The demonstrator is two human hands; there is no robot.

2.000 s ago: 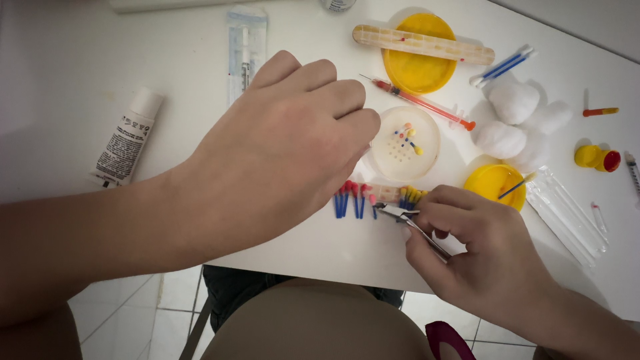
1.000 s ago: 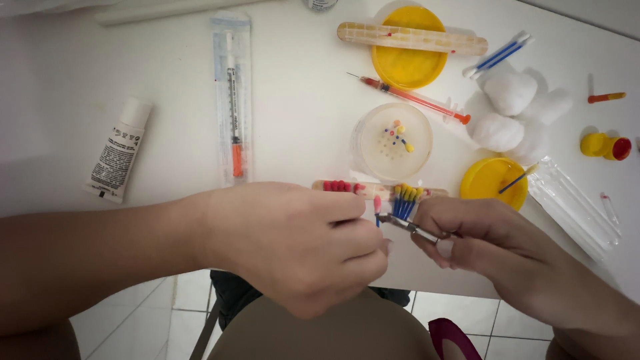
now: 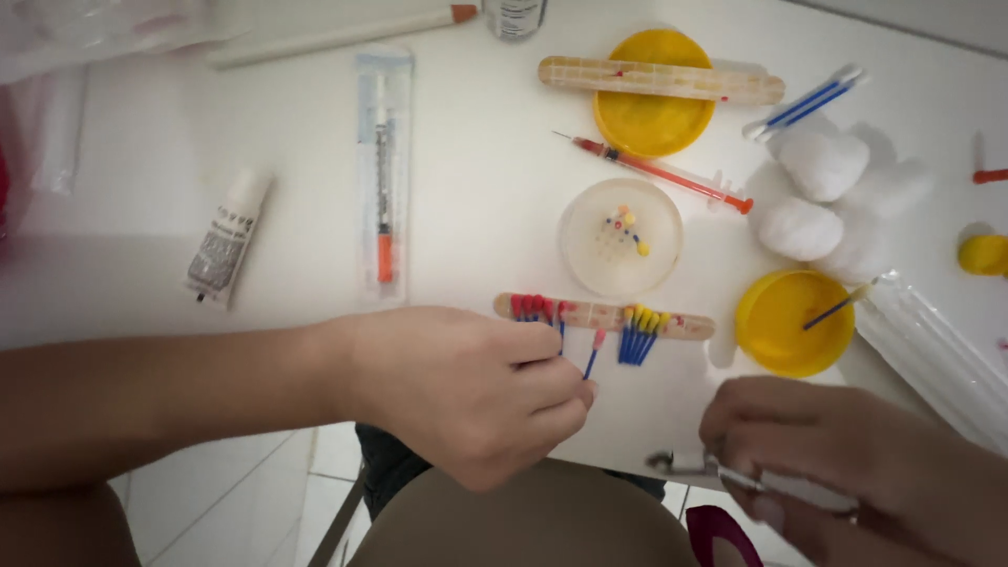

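Observation:
My left hand (image 3: 472, 386) holds a short blue cotton swab with a pink tip (image 3: 597, 350) between its fingertips, near the table's front edge. Just beyond it lies a wooden tongue depressor (image 3: 598, 315), with red-tipped swabs (image 3: 535, 305) across its left part and yellow-tipped swabs (image 3: 639, 335) with blue stems across its right. My right hand (image 3: 835, 457) is closed around small metal nail nippers (image 3: 732, 471), slightly blurred, at the front edge. A round translucent dish (image 3: 622, 264) with small coloured bits stands behind the depressor.
Around lie a yellow dish (image 3: 776, 354) with a swab, another yellow dish (image 3: 654, 130) under a tongue depressor (image 3: 575, 73), an orange syringe (image 3: 669, 175) with exposed needle, cotton balls (image 3: 827, 161), blue swabs (image 3: 811, 104), a packaged syringe (image 3: 383, 173), a tube (image 3: 228, 244) and a clear wrapper (image 3: 929, 354).
My left hand has come down from above the table and now holds the pink-tipped swab. The nippers, earlier beside the swabs, have moved right and toward me with my right hand.

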